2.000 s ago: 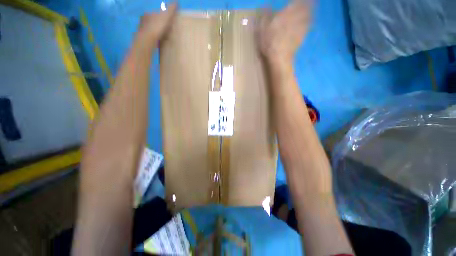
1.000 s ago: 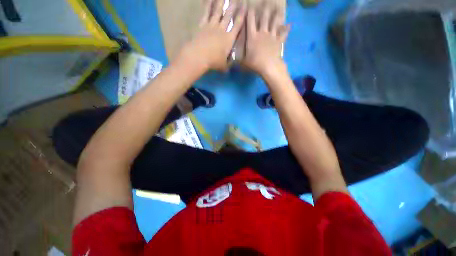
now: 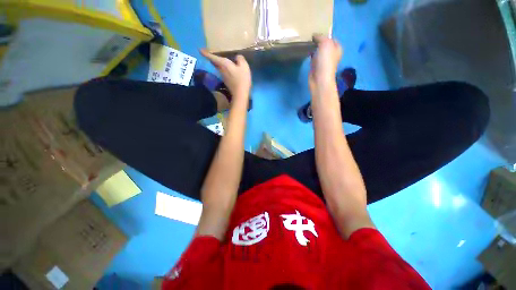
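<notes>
A closed brown carton [image 3: 235, 25] stands in front of me at the top of the view, its far part cut off by the edge. Shiny clear tape runs along its centre seam. My left hand [image 3: 231, 69] is at the carton's near left corner, thumb and fingers spread along the edge. My right hand [image 3: 326, 54] is at the near right corner, its fingers around the corner. Both hands are bare. The carton's underside and the hidden fingertips cannot be seen.
Label sheets [image 3: 171, 67] lie by my left foot, with pale yellow paper [image 3: 117, 188] and a white sheet [image 3: 177, 208] lower left. Printed cartons [image 3: 73, 238] and a yellow-edged container [image 3: 129, 20] are at left. A plastic-lined carton [image 3: 452, 51] is at right. A small wooden stool [image 3: 274, 148] sits between my legs.
My hands went from the carton's far end to its taped top, then apart to its two near corners. The view has tilted down towards my lap.
</notes>
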